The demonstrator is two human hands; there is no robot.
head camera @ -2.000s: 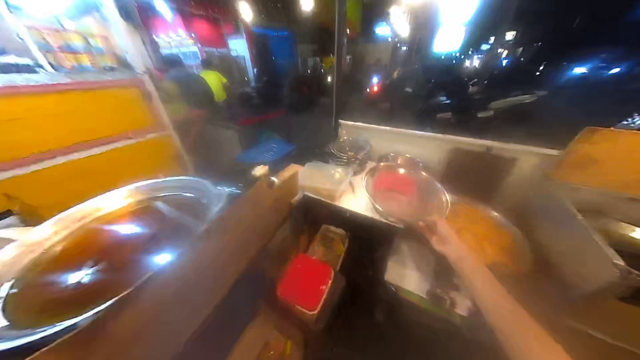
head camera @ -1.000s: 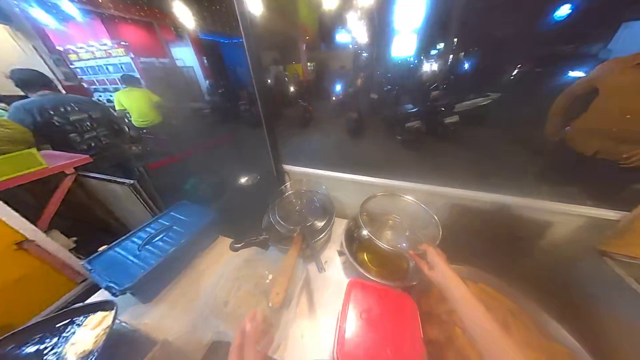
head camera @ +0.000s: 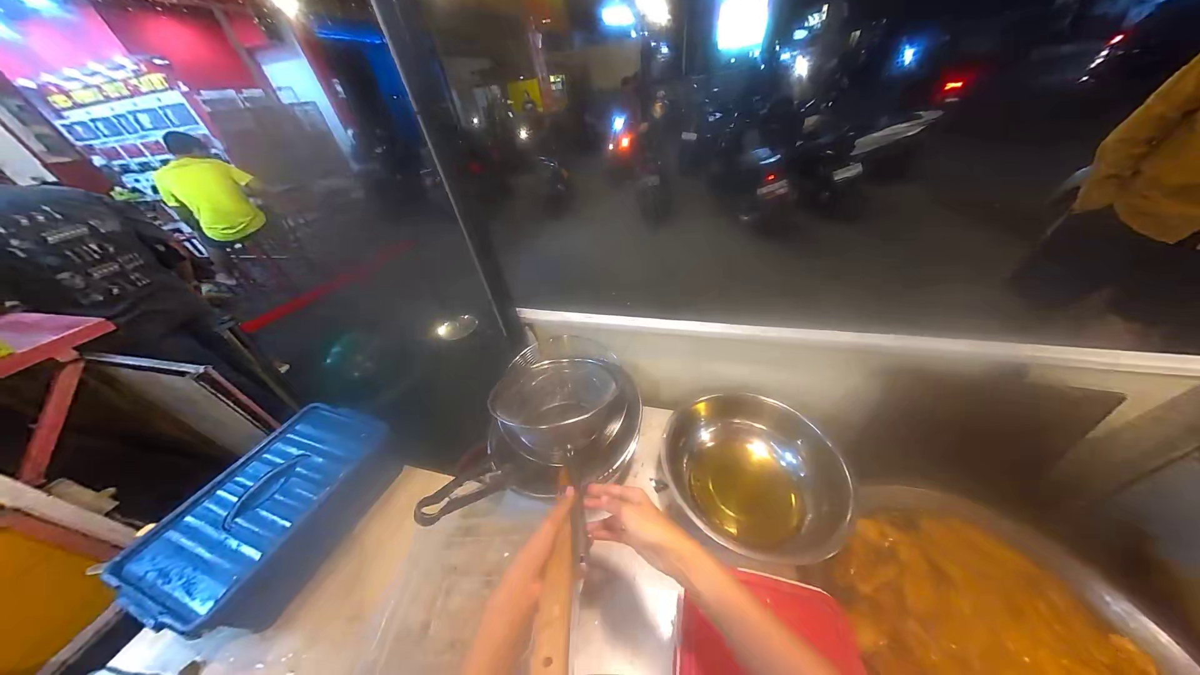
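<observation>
A long wooden handle (head camera: 555, 600) runs up toward a stack of metal sieves and pans (head camera: 562, 403). My left hand (head camera: 536, 553) is closed around the handle's upper part. Just right of it, my right hand (head camera: 630, 520) has its fingers bent against a dark narrow handle (head camera: 577, 516) beside the wooden one; its grip is partly hidden. To the right of the stack stands a steel bowl (head camera: 750, 478) with yellowish liquid, perhaps oil. Below the bowl, a red plastic lid or box (head camera: 769, 623) lies partly under my right forearm.
At the left is a blue lidded plastic box (head camera: 253, 516). A wide pan of orange-brown food (head camera: 975, 600) fills the lower right. A pale ledge (head camera: 844, 342) edges the counter's far side, with a dark post (head camera: 450, 169) at its left. People and parked motorbikes are beyond.
The round sieve that my right hand held over the steel bowl is gone from there. Both hands are now together at the handles below the stack. The view has shifted.
</observation>
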